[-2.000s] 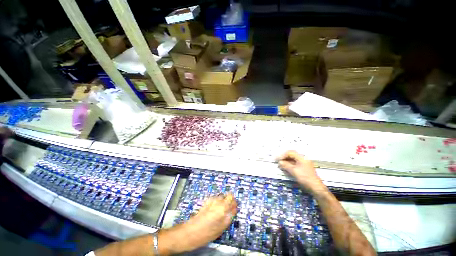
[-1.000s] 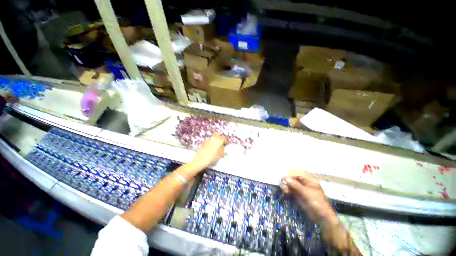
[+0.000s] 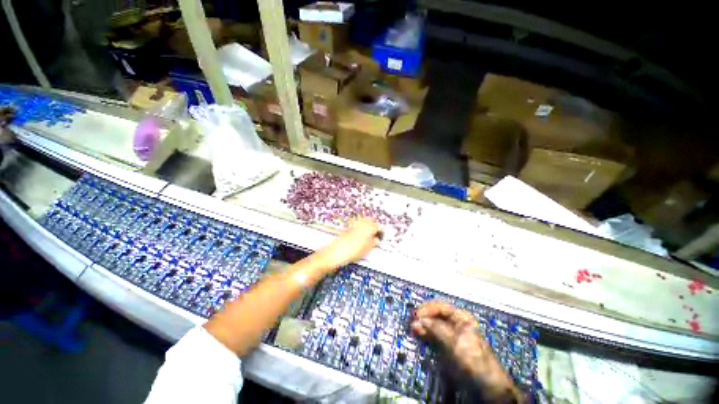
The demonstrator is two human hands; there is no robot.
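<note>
My left hand is at the near edge of the pile of maroon parts on the pale shelf, fingertips among the parts; whether it holds one is hidden. My right hand is over the near circuit board panel, fingers bent together near its upper middle. A dark speck shows at its fingertips, too small to name. A second circuit board panel lies to the left on the same track.
A clear plastic bag and a pink-purple roll stand left of the pile. Blue parts lie far left, red parts at right. Cardboard boxes and cream posts are behind. Another person's hand shows at the left edge.
My left hand went from the panel to the maroon pile, then slightly right along its near edge. My right hand moved from the shelf edge down over the panel. The view has shifted.
</note>
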